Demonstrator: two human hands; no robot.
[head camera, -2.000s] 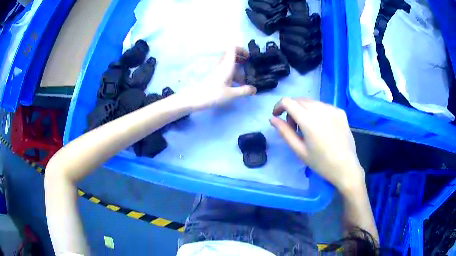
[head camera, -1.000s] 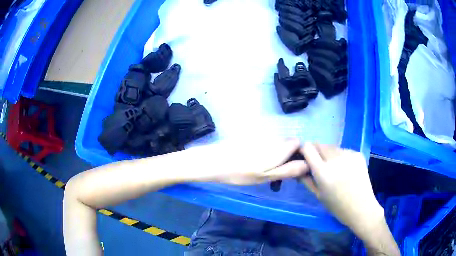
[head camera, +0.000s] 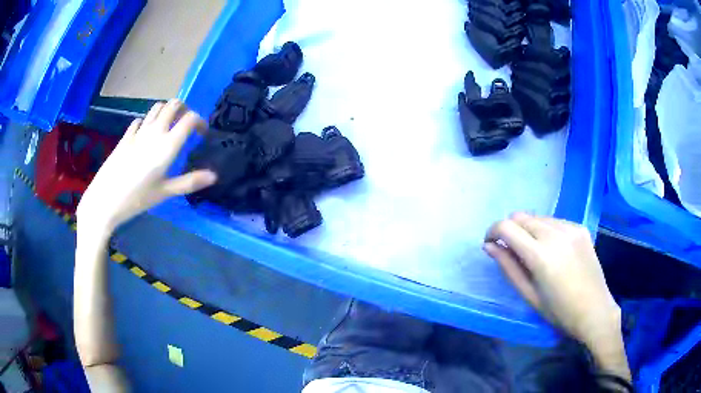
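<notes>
Loose black moulded parts (head camera: 265, 146) lie in a pile at the left of the blue tote (head camera: 369, 278), on white liner (head camera: 407, 192). My left hand (head camera: 150, 161) is over the left rim beside the pile, fingers spread, with no part visible in it. My right hand (head camera: 549, 265) is low over the front right of the liner, fingers curled, thumb near the fingertips. No part shows in it, but its palm is hidden. A small group of parts (head camera: 490, 115) stands beside nested rows of black parts (head camera: 538, 84) at the right wall.
A neighbouring tote (head camera: 615, 153) at the right holds black parts and crumpled liner. Blue totes (head camera: 58, 65) and a tan board (head camera: 157, 50) are at the upper left. A red stool (head camera: 69, 157) stands on the floor, near yellow-black tape (head camera: 223, 316). More blue plastic is at the lower right.
My hands were together at the front of the liner one second ago. My left hand has moved left to the pile, its fingers spread. The black piece between them no longer shows there.
</notes>
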